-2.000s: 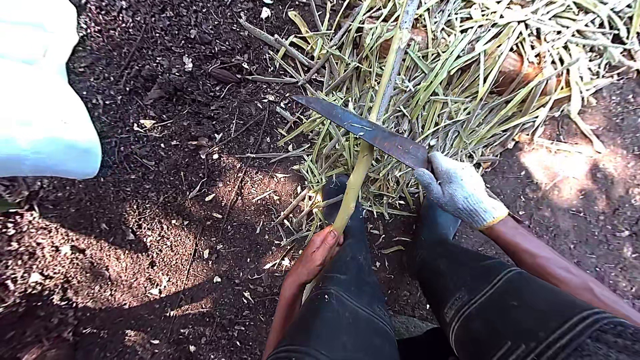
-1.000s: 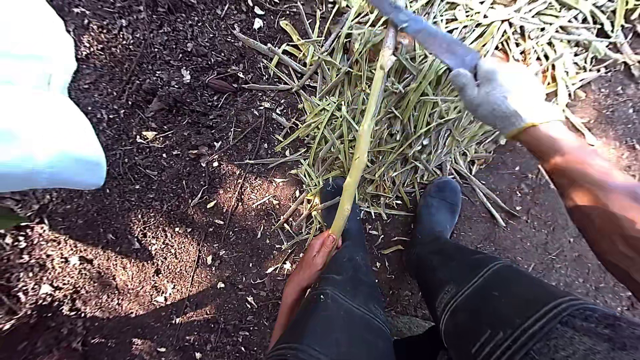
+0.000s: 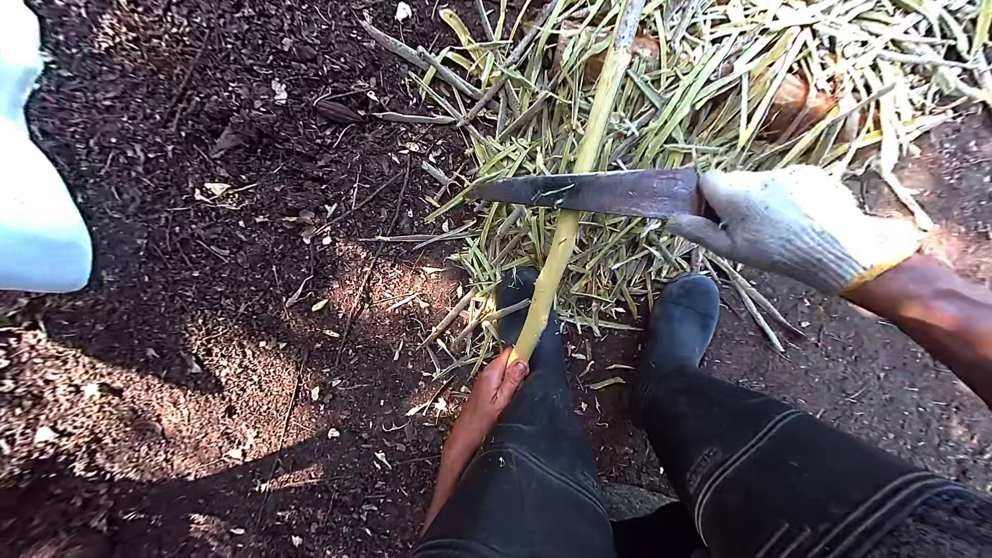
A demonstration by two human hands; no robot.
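My bare left hand (image 3: 496, 387) grips the lower end of a long, pale yellow-green peeled stick (image 3: 554, 263), which slants up and away over a heap of bark strips (image 3: 697, 101). The stick's far end is greyer and runs out at the top edge of the view. In a white knitted glove with a yellow cuff, my right hand (image 3: 790, 221) is closed around the handle of a machete (image 3: 597, 192); the glove hides that handle. The blade lies crosswise over the middle of the stick, its tip pointing left.
My dark rubber boots (image 3: 682, 318) stand at the near edge of the heap. Reddish-brown pieces (image 3: 798, 105), perhaps wood, show among the strips. Dark soil with leaf litter (image 3: 232, 194) spreads on the left, beside a white object (image 3: 35, 201) at the left edge.
From up near the stick's far end one second ago, the machete and my right hand have come back down to the stick's middle. My left hand keeps its hold on the lower end.
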